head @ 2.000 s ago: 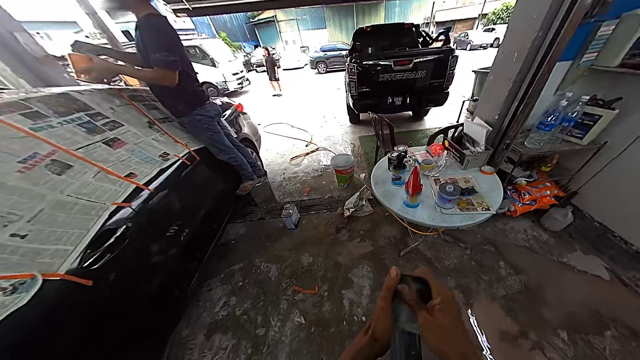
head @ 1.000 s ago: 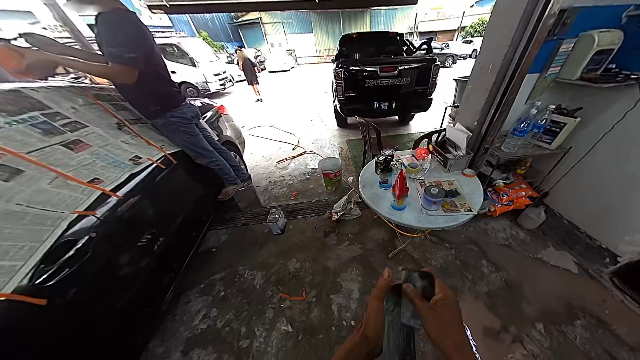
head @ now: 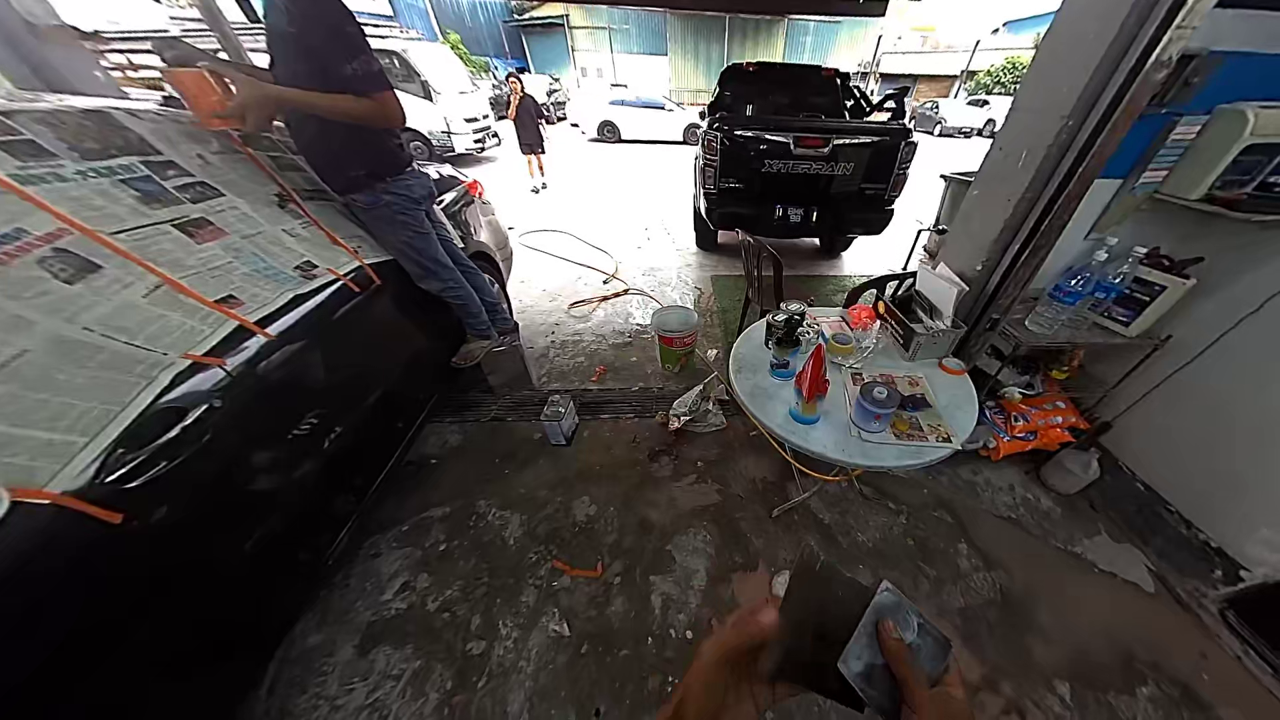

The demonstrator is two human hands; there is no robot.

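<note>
My left hand (head: pixel 735 650), at the lower middle, grips the left edge of a dark flat sheet (head: pixel 825 620) that looks like sandpaper. Right beside it, my right hand (head: pixel 920 670) holds a grey, flat, squarish pad (head: pixel 893 645), its thumb pressed on the pad's face. The pad overlaps the sheet's right side. Both are held above the concrete floor, in front of the round table (head: pixel 900 462). The fingers under the sheet and pad are hidden.
On the left stands a black car (head: pixel 330 400) masked with newspaper (head: pixel 130 260) and orange tape. A person (head: pixel 340 110) stands beside it on a low support. A bucket (head: pixel 676 345), a metal can (head: pixel 560 420), a hose (head: pixel 610 290) and a plastic chair (head: pixel 762 280) are ahead.
My hands have moved apart somewhat, and the dark sheet and grey pad now show more plainly between them. The person at the car has shifted an orange item over the newspaper. The view has turned slightly.
</note>
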